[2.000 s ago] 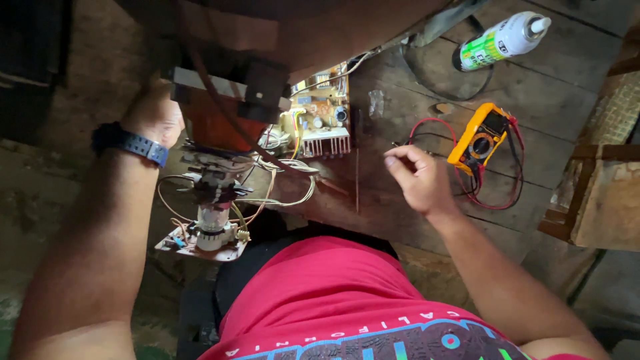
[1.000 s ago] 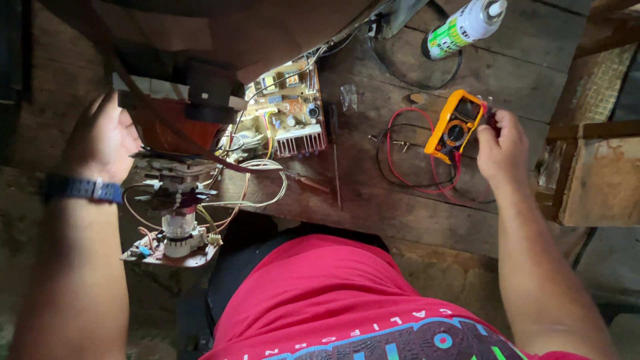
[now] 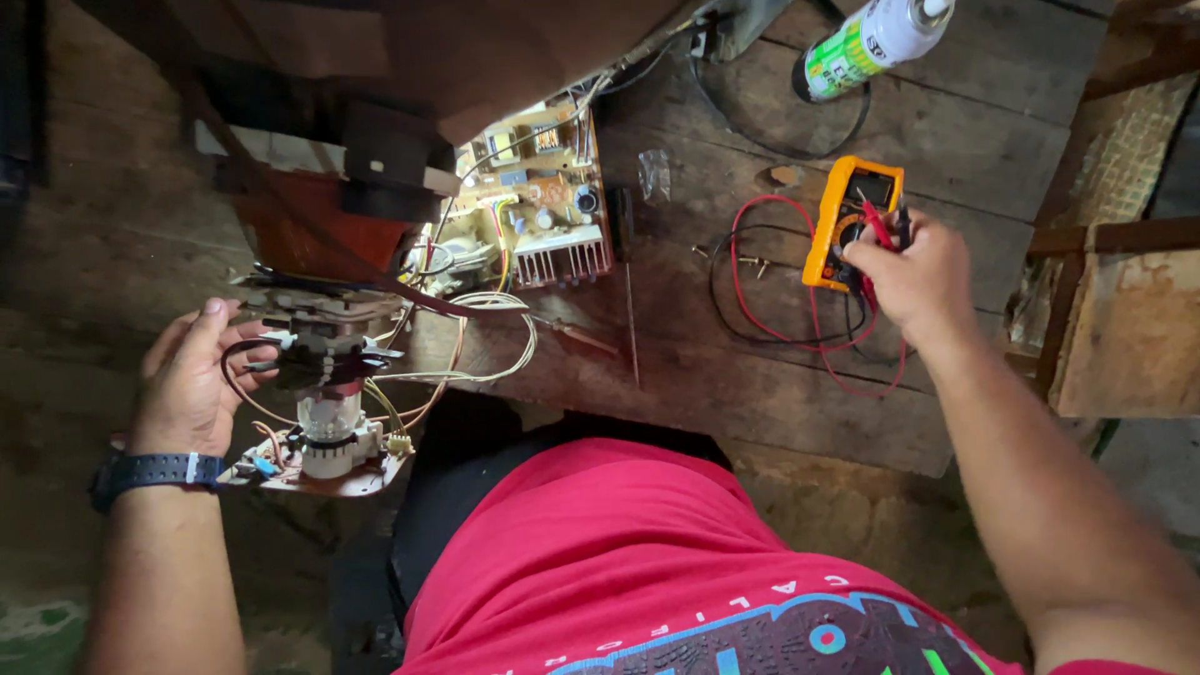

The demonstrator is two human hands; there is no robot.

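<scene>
My right hand (image 3: 914, 272) pinches the red test probe (image 3: 877, 225) and the black test probe (image 3: 904, 228) over the orange multimeter (image 3: 825, 225), whose red and black leads loop on the wooden table. My left hand (image 3: 202, 375), fingers spread, is at the neck of a cathode-ray tube (image 3: 330, 414), beside its yoke (image 3: 328, 323); whether the fingertips touch it I cannot tell. A small neck circuit board (image 3: 323, 483) sits at the tube's end. Between the hands lies the main circuit board (image 3: 544, 197) with a finned heat sink (image 3: 561, 255), joined by wires.
The dark tube body (image 3: 525, 56) overhangs the upper left. A spray can (image 3: 872, 47) stands at the upper right near a black cable. A screwdriver (image 3: 586, 339), a thin metal rod (image 3: 632, 328), screws (image 3: 750, 260) and a plastic scrap (image 3: 654, 175) lie on the planks. A wooden box (image 3: 1130, 319) is at right.
My right hand, at the multimeter's right edge one second ago, now holds both probes over its lower right. My left hand has moved down and in beside the yoke.
</scene>
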